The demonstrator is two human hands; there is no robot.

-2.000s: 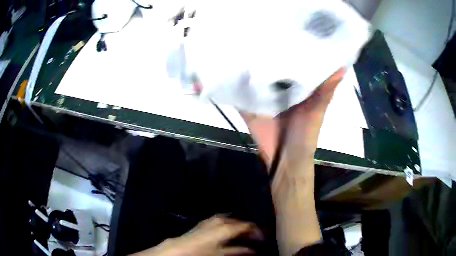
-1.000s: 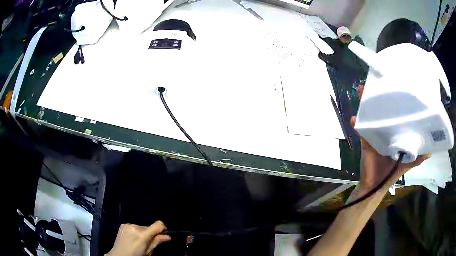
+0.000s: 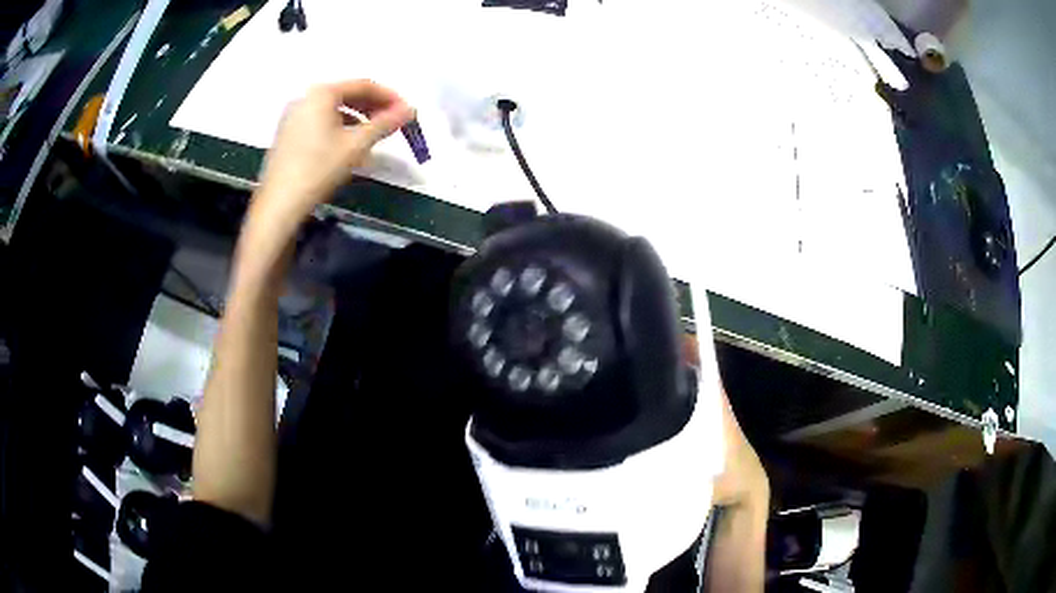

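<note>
A white PTZ camera [image 3: 596, 481] with a glossy black round head [image 3: 567, 336] is held over the lap, head up and LED ring facing me. The LEDs look unlit. A black panel with small square lights is on its white body. My right hand [image 3: 733, 458] is behind the camera's right side, gripping it; most of its fingers are hidden. My left hand [image 3: 336, 133] is over the sheet's front left, thumb and forefinger pinching a small purple-black strip [image 3: 417, 141]. A black cord [image 3: 527, 168] runs from a round hole in the sheet towards the camera head, which hides its lower end.
A white sheet [image 3: 683, 151] covers the green bench mat. Small black connectors [image 3: 292, 15] lie at the back left. A white roll [image 3: 930, 50] is at the back right. Crated black-and-white cameras [image 3: 156, 434] are at lower left; another camera [image 3: 816, 539] is at lower right.
The camera has moved from the right side to the centre over the lap, and its black head now faces me. My left hand has risen from the lap to the sheet and pinches the strip.
</note>
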